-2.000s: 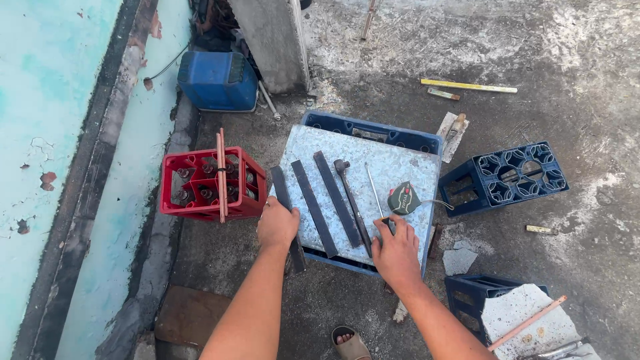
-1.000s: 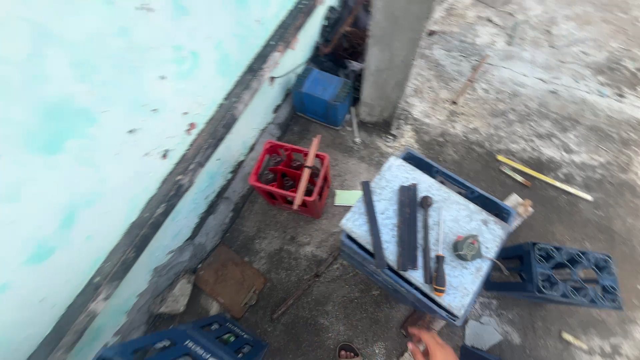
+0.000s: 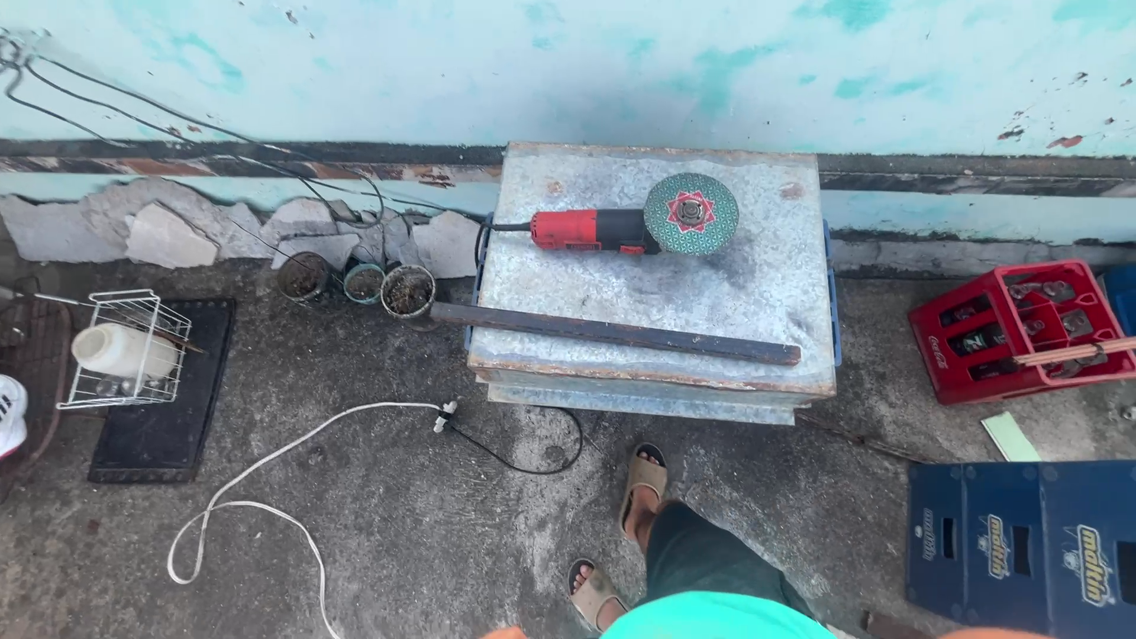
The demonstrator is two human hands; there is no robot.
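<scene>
Only a sliver of skin of my left hand or arm point(image 3: 504, 633) and another of my right hand or arm point(image 3: 972, 633) show at the bottom edge; fingers and anything held are hidden. Beyond them, a red and black angle grinder point(image 3: 590, 231) lies on a galvanized sheet-metal box top point(image 3: 568, 293), its green patterned disc point(image 3: 666, 222) facing up at the right. Nearer the front edge lies a dark flat metal bar point(image 3: 612, 334), its left end overhanging the box. The grinder's black cord runs off the left side.
A white extension cord point(image 3: 302, 430) joins a black cord on the concrete floor. Small plant pots point(image 3: 408, 291), broken slabs point(image 3: 169, 236) and a white wire basket point(image 3: 133, 351) stand left. To the right are a red bottle crate point(image 3: 932, 342) and blue crates point(image 3: 1003, 497). A painted wall runs behind.
The view has swung far over to another work surface with the grinder. Two seconds ago both hands were over dark bars and tools on a different sheet-topped crate; now they are almost wholly out of frame.
</scene>
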